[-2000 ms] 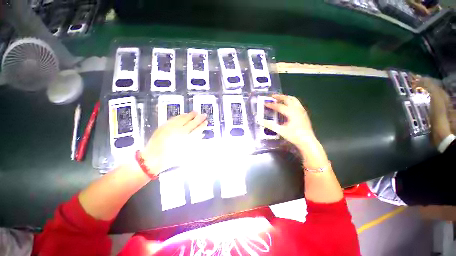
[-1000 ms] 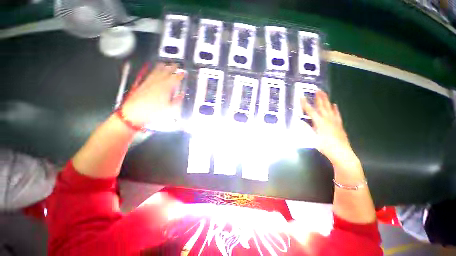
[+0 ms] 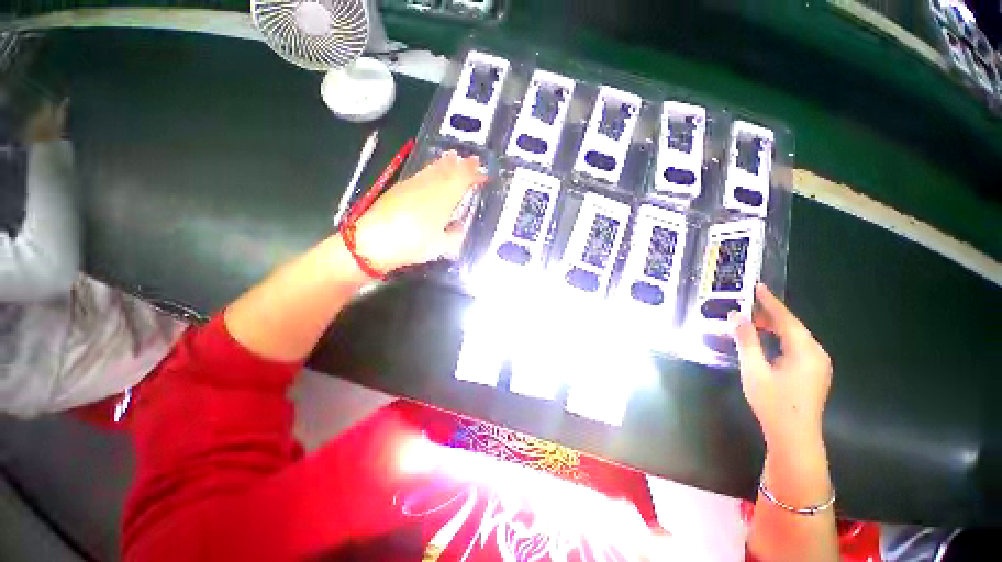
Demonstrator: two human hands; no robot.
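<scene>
A clear blister tray holds two rows of white-rimmed phones, backs up, such as this one. My left hand lies over the near row's leftmost pocket. A pale phone edge shows between its fingers and thumb; the hand hides the rest. My right hand has thumb and finger at the lower end of the near row's rightmost phone. This phone shows a yellow strip and sits slightly askew. White slips lie below the tray, partly washed out by glare.
Left of the tray are a desk fan on a round white base, a white pen and a red pen. A person's grey sleeve is at far left. A pale edge strip runs behind the bench.
The view has shifted and tilted, so the tray appears farther right. My left hand went from the near row's middle to its leftmost pocket. My right hand now grips the rightmost phone's lower end.
</scene>
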